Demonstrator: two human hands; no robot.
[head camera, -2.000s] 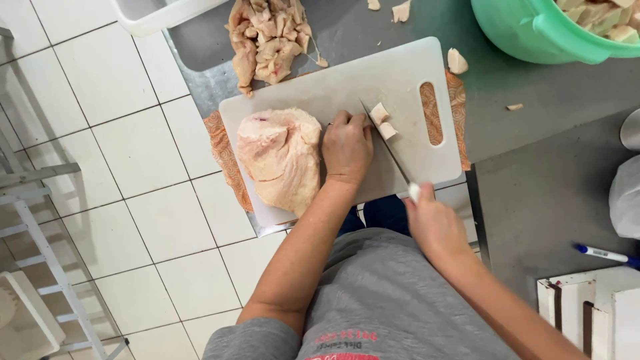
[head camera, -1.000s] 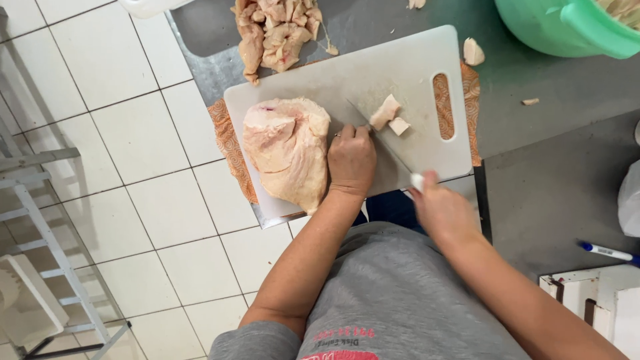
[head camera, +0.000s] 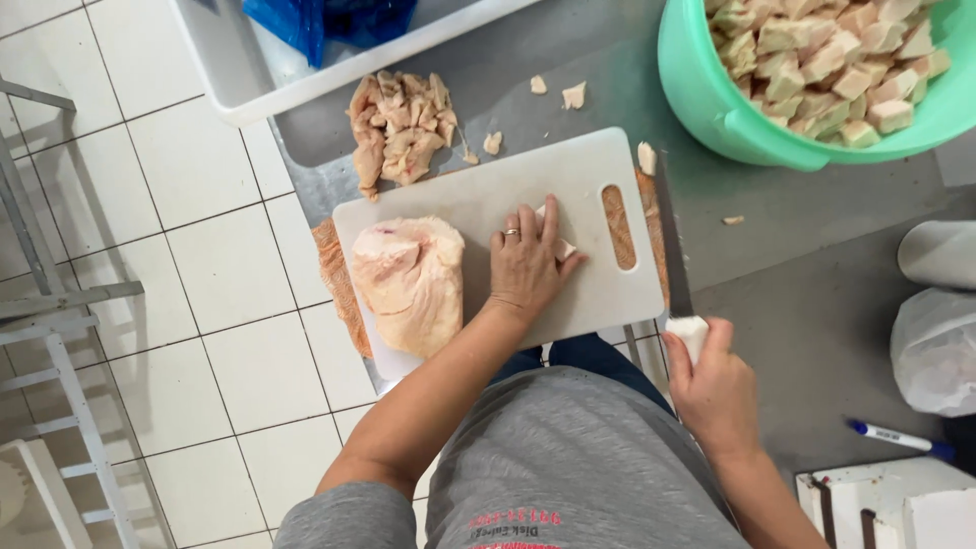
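My left hand (head camera: 528, 259) lies over small pieces of pale raw meat (head camera: 565, 249) on the white cutting board (head camera: 488, 191), mostly covering them. My right hand (head camera: 709, 381), off the board's lower right corner, grips the white handle of a knife (head camera: 688, 335); its dark, blurred blade points up beside the board's right edge. A large raw poultry breast (head camera: 408, 286) rests on the board's left part, left of my left hand. Above the board sits a heap of raw skin and trimmings (head camera: 402, 126). An orange patterned cloth (head camera: 339, 282) lies under the board.
A green tub (head camera: 762, 145) of cubed meat stands at upper right on the metal table (head camera: 762, 206). A white tray (head camera: 252, 110) with blue plastic (head camera: 328, 27) is at upper left. Several scraps lie around the board. A marker (head camera: 900, 438) and a plastic-wrapped bundle (head camera: 938, 351) are at right.
My right hand has moved with the knife from the meat pieces to beyond the board's right edge. My left hand has moved right, away from the large breast, onto the cut pieces.
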